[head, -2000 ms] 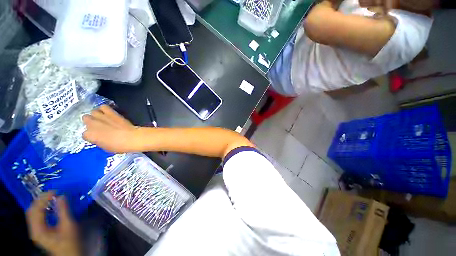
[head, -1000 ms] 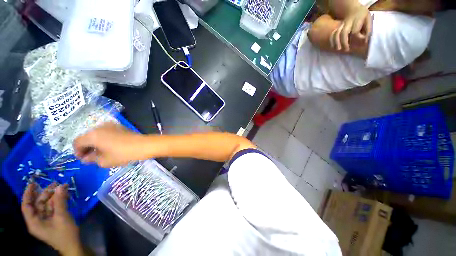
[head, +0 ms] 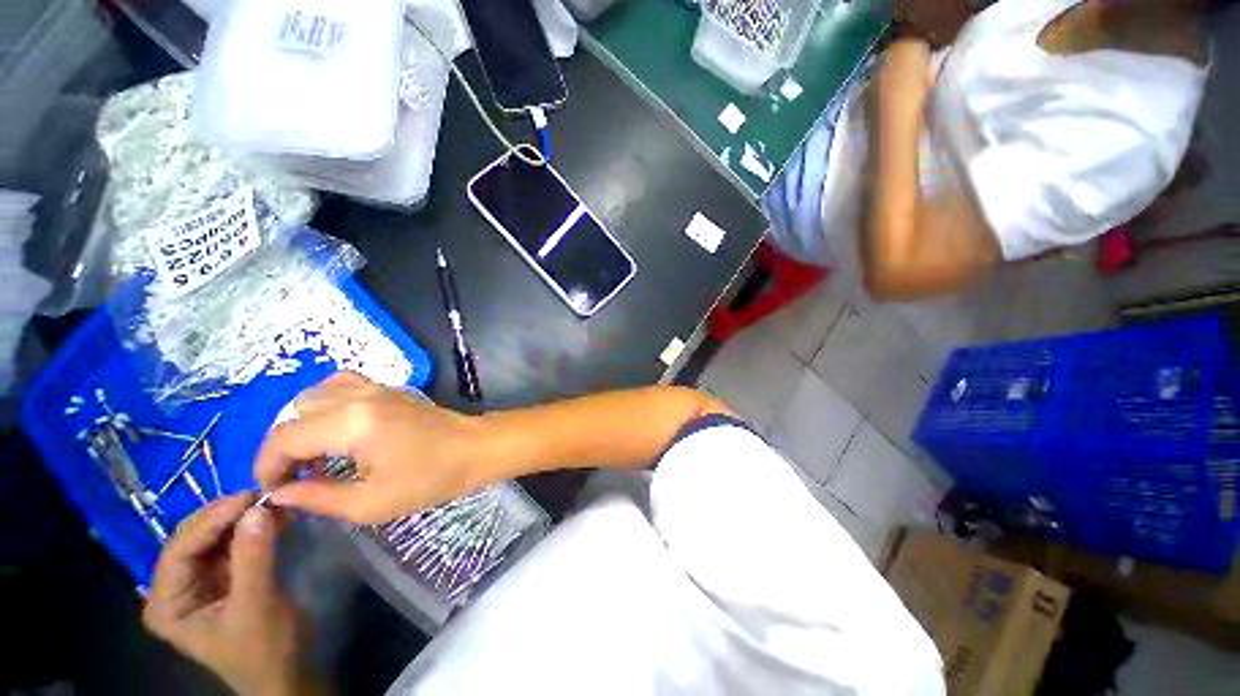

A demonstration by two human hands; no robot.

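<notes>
My left hand (head: 229,585) and my right hand (head: 360,456) meet over the near edge of the blue tray (head: 252,415). A tiny silvery rod (head: 264,500) shows between their fingertips; its ends are hidden by the fingers. Loose metal rods (head: 129,476) lie at the tray's left side. Small white sleeves (head: 320,333) are heaped at its right side, by the open mouth of a clear plastic bag (head: 204,320) with a printed label. The clear box (head: 528,517) of thin rods is partly hidden under my right hand and forearm.
A pen (head: 458,326), a smartphone (head: 551,231) and a second phone (head: 514,55) with a cable lie on the black bench. Lidded clear boxes (head: 299,82) stand behind the tray. A person in white (head: 1074,136) sits at the green-topped bench. Blue crates (head: 1088,435) and a carton (head: 972,619) stand on the floor.
My right hand has moved from the bag and sleeves to my left hand, and their fingertips now meet. My left hand has shifted right. The other person's arm has moved. The whole view has shifted slightly.
</notes>
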